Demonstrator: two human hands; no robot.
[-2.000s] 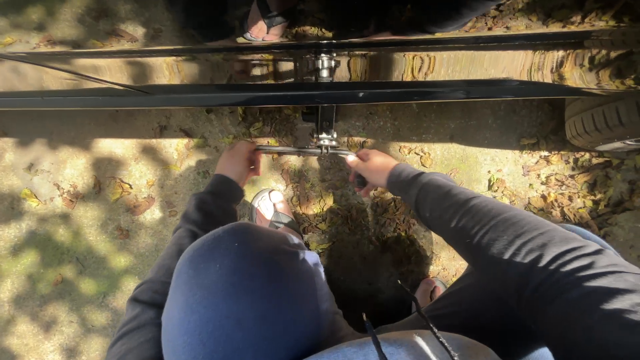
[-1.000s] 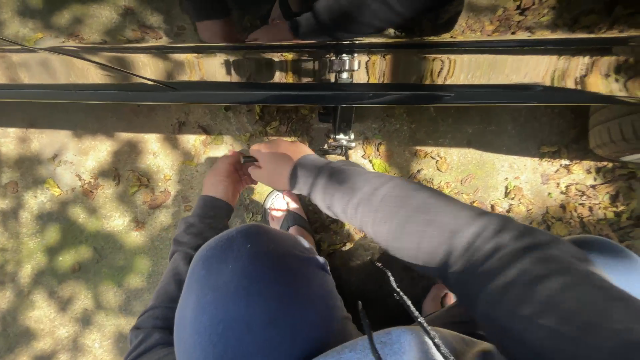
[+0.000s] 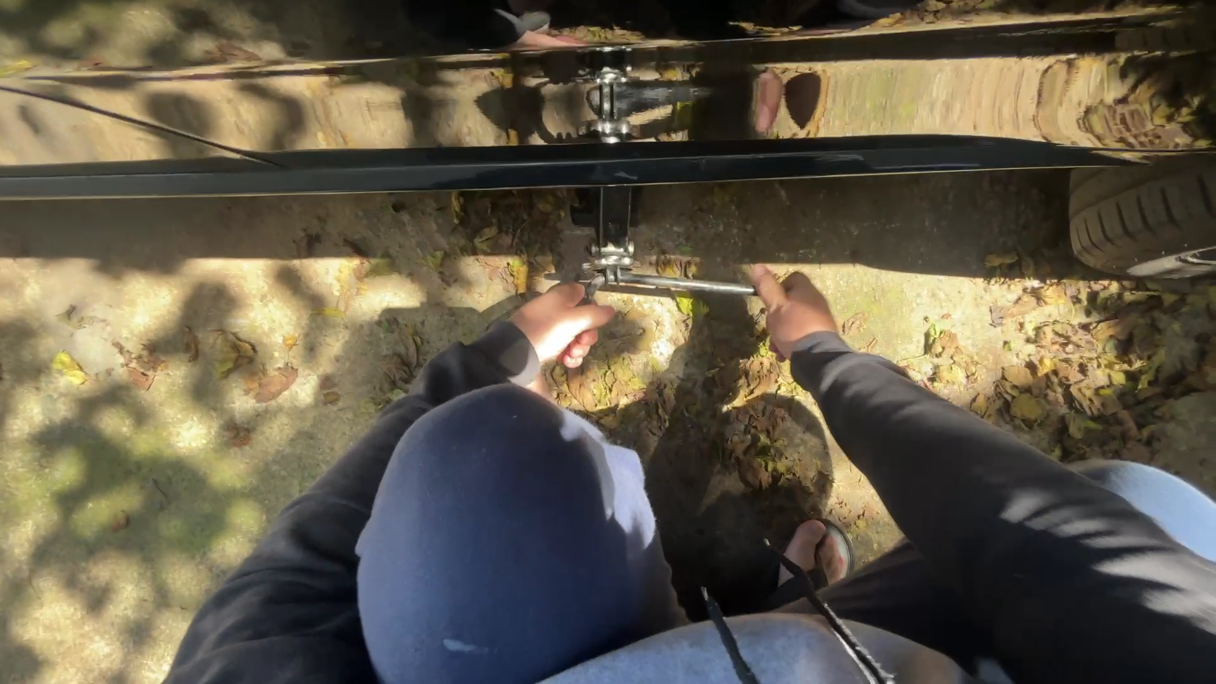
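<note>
A car jack (image 3: 614,233) reaches out from beneath the dark car's sill (image 3: 475,167). From its near end a metal crank handle (image 3: 693,284) extends to the right. My right hand (image 3: 793,306) grips the handle's right end. Close to the jack's near end, my left hand (image 3: 560,326) is closed around a small metal part (image 3: 594,285), seemingly a bar or hook; most of it is hidden by the fingers.
Glossy car bodywork (image 3: 902,95) above the sill mirrors the ground and jack. A tyre (image 3: 1145,218) stands at the right. Dry leaves (image 3: 1073,370) litter the concrete. My knee (image 3: 503,532) is bent below my left hand, and a sandalled foot (image 3: 819,551) is lower down.
My hands were together left of the jack a second ago. Now they are apart, the right one out to the right on the handle, the left one nearer the jack.
</note>
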